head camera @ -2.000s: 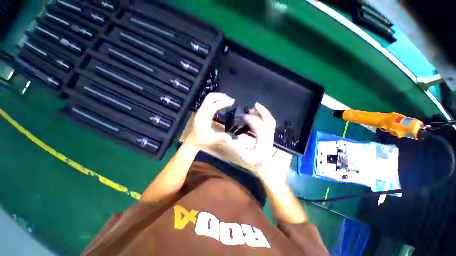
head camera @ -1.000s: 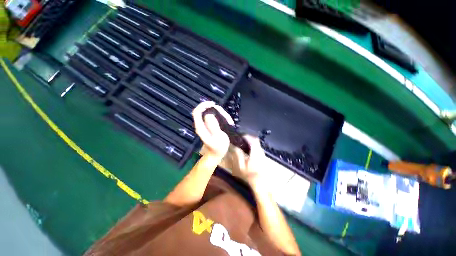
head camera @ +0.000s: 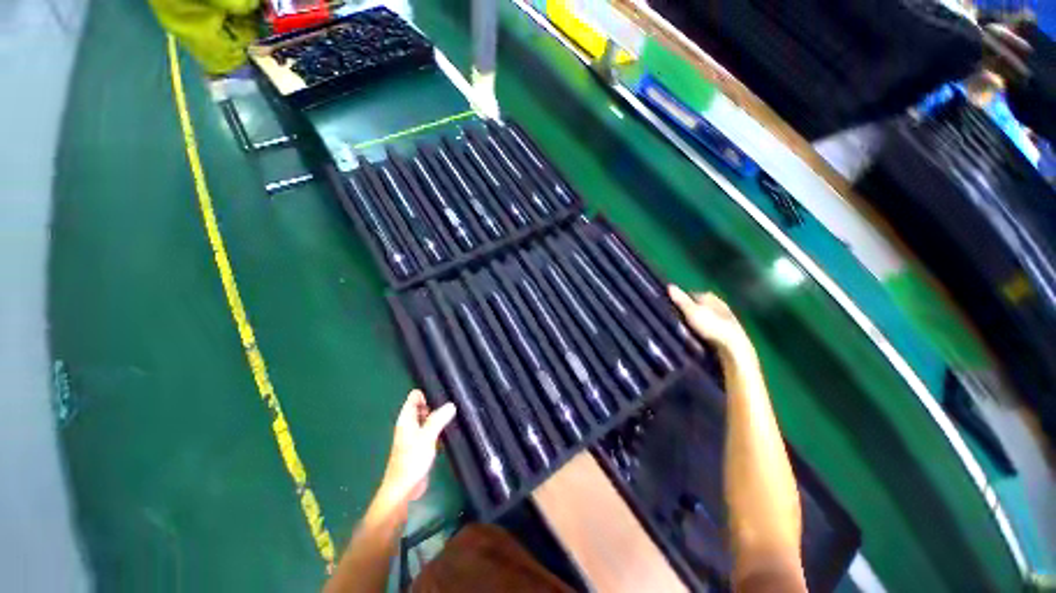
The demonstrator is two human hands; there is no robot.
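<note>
A black slotted tray (head camera: 629, 408) lies in front of me with several glossy black tubular units (head camera: 542, 344) side by side in its grooves. My left hand (head camera: 419, 438) is at the tray's near left edge, thumb on the rim. My right hand (head camera: 709, 321) grips the tray's right edge, fingers partly hidden. A second slotted tray (head camera: 396, 278) with more tubes lies just beyond, end to end with it.
The tan board (head camera: 605, 524) and the parts bin (head camera: 770, 492) with small black pieces are below the tray. A heaped box (head camera: 347, 58) stands at the far end near a person's yellow-green clothing (head camera: 212, 33). A grey post (head camera: 484, 52) rises beyond the trays.
My hands have gone from a dark piece held between them above the tan board to the two sides of the tray. The view has turned left along the trays.
</note>
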